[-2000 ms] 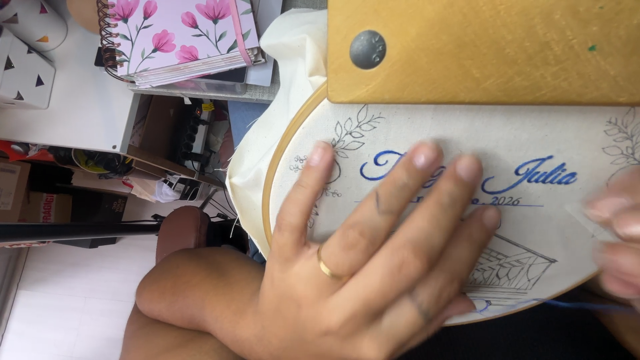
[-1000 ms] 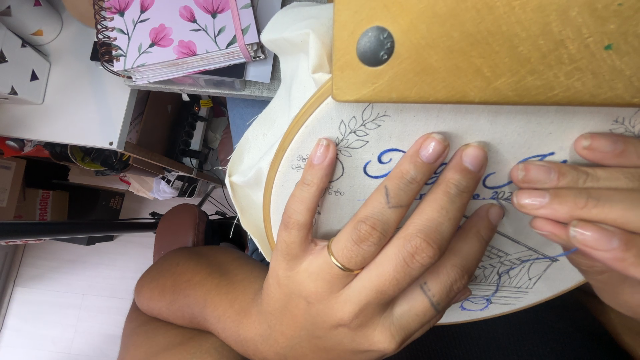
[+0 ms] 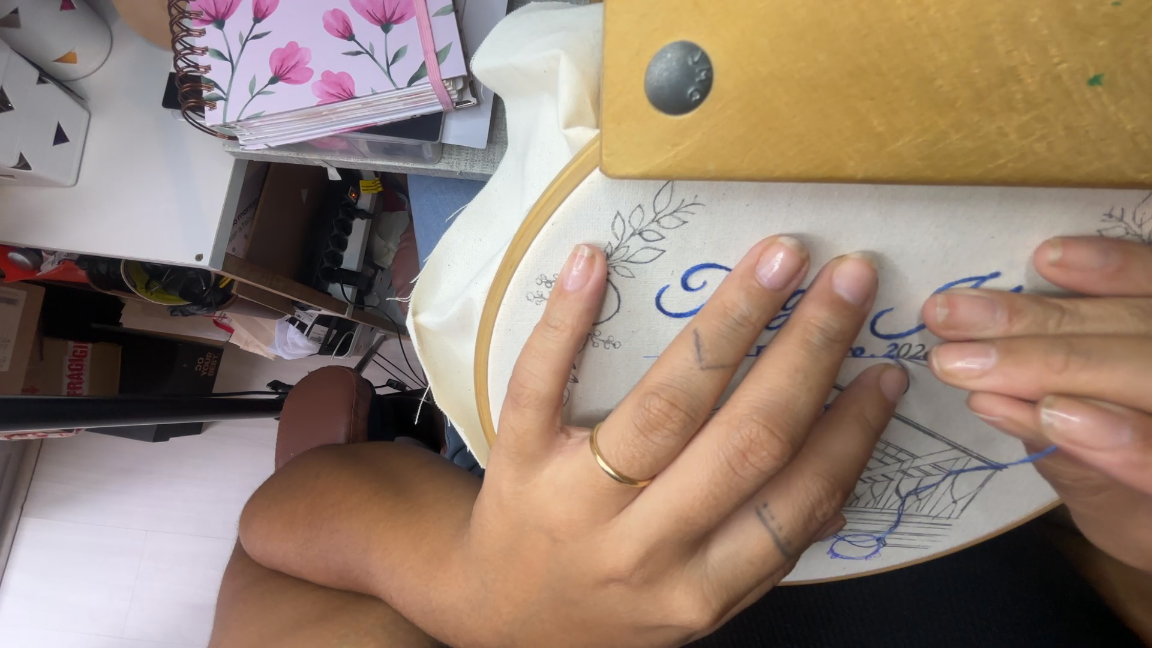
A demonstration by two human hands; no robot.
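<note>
White fabric (image 3: 792,211) is stretched in a wooden embroidery hoop (image 3: 504,301), with drawn leaves, a line drawing and blue stitched lettering (image 3: 688,290). My left hand (image 3: 684,459), a gold ring on one finger, lies spread over the fabric and covers part of the lettering; it holds nothing. From the right, my right hand (image 3: 1035,351) rests with its fingertips together on the cloth, thumb against a finger. A thin needle (image 3: 915,363) seems to poke out at its fingertips, mostly hidden. Blue thread (image 3: 949,472) runs from under this hand to a small loop low on the fabric.
A gold-coloured board (image 3: 882,99) with a round metal stud overlaps the hoop's top. Upper left, a spiral notebook (image 3: 333,58) with pink flowers lies on a desk (image 3: 117,211). Boxes and a power strip sit below it. Loose cloth (image 3: 540,81) bunches beside the hoop.
My right hand has moved left from the edge of the view onto the stitched lettering and has stayed there over the last second. My left hand has remained in about the same place.
</note>
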